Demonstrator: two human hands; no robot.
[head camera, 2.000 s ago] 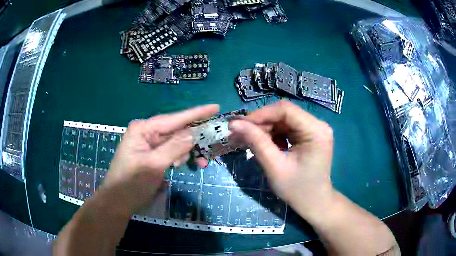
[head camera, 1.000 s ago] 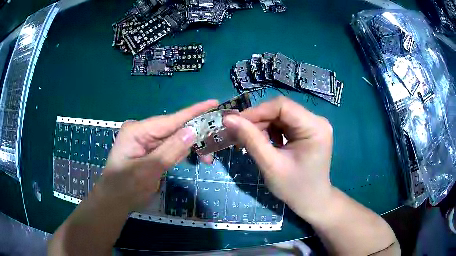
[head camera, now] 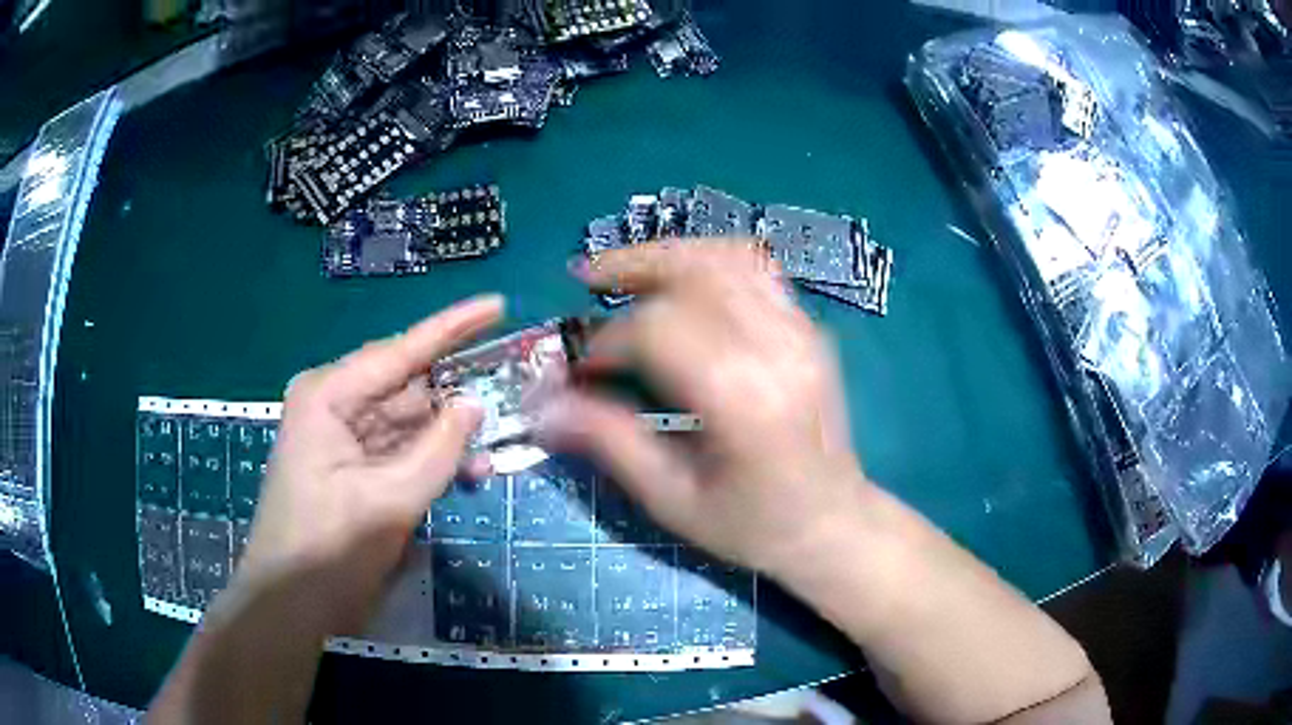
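A small circuit board with a shiny silver-grey film face is held above the gridded sticker sheet. My left hand grips the board's left end between thumb and fingers. My right hand is blurred at the board's right end, thumb and fingers bent around it; whether it grips the board is unclear. The fingers hide part of the board, and my hands cover part of the sheet.
A row of overlapping covered boards lies beyond my right hand. One bare board lies in front of a heap of dark boards. A clear plastic bag of boards is at right. Long glossy sheets lie at left.
The board and both hands have shifted left relative to the view. My right hand has turned and blurred, and its fingers now overlap the covered row. The view itself has shifted.
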